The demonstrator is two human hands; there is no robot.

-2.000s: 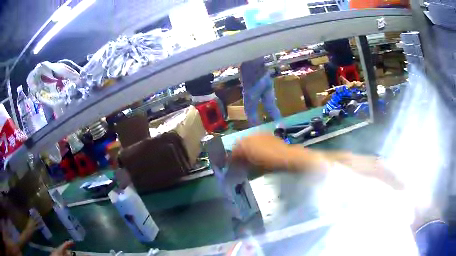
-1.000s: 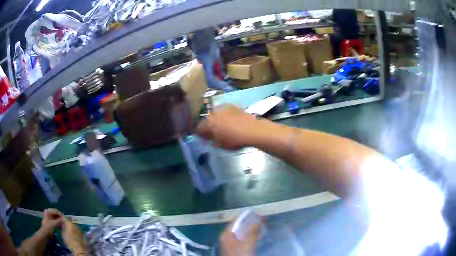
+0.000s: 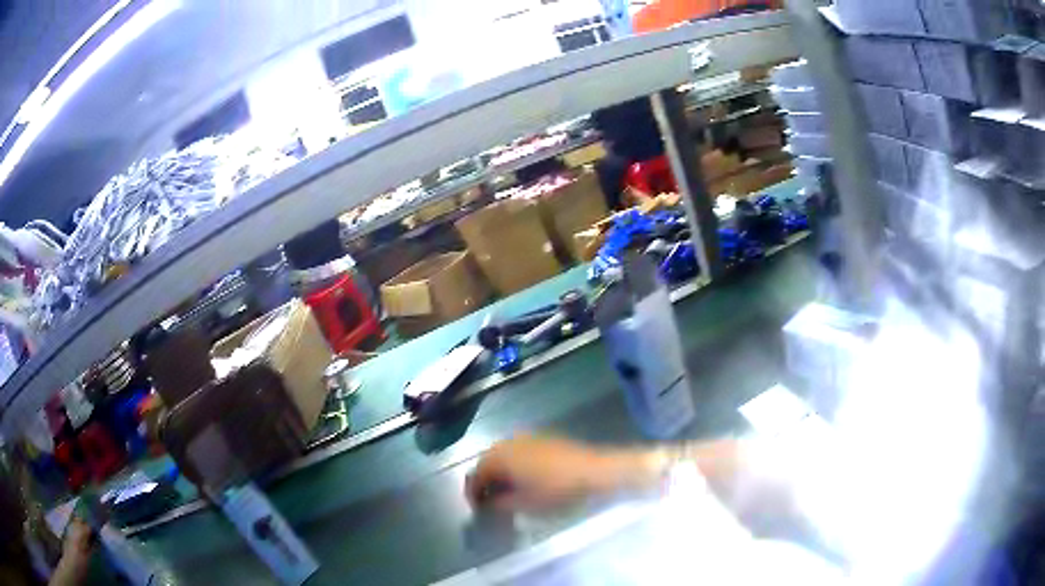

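Observation:
My right hand (image 3: 516, 475) is blurred over the belt at lower centre, its arm coming from the right. A grey blur lies just under the fingers; I cannot tell if they hold anything. My left hand is not in view. A white-blue retail box (image 3: 653, 372) with a dark picture stands beyond my wrist, its greyish top flap up. A second retail box (image 3: 269, 532) stands tilted in view at lower left, and another (image 3: 124, 555) is partly visible farther left. A flat white leaflet (image 3: 774, 406) lies at the right, beside the glare.
An overhead shelf (image 3: 458, 109) crosses the view, carrying tangled grey-white strips (image 3: 160, 218). Across the belt (image 3: 390, 504) are an open brown carton (image 3: 241, 424), black handheld products (image 3: 539, 326) and blue-wrapped parts (image 3: 625, 235). Stacked grey-white boxes (image 3: 905, 97) and strong glare fill the right.
The view has swung right. My right hand has left the box flap it was at and is lower over the belt. My left hand, with a white leaflet before, has gone out of view.

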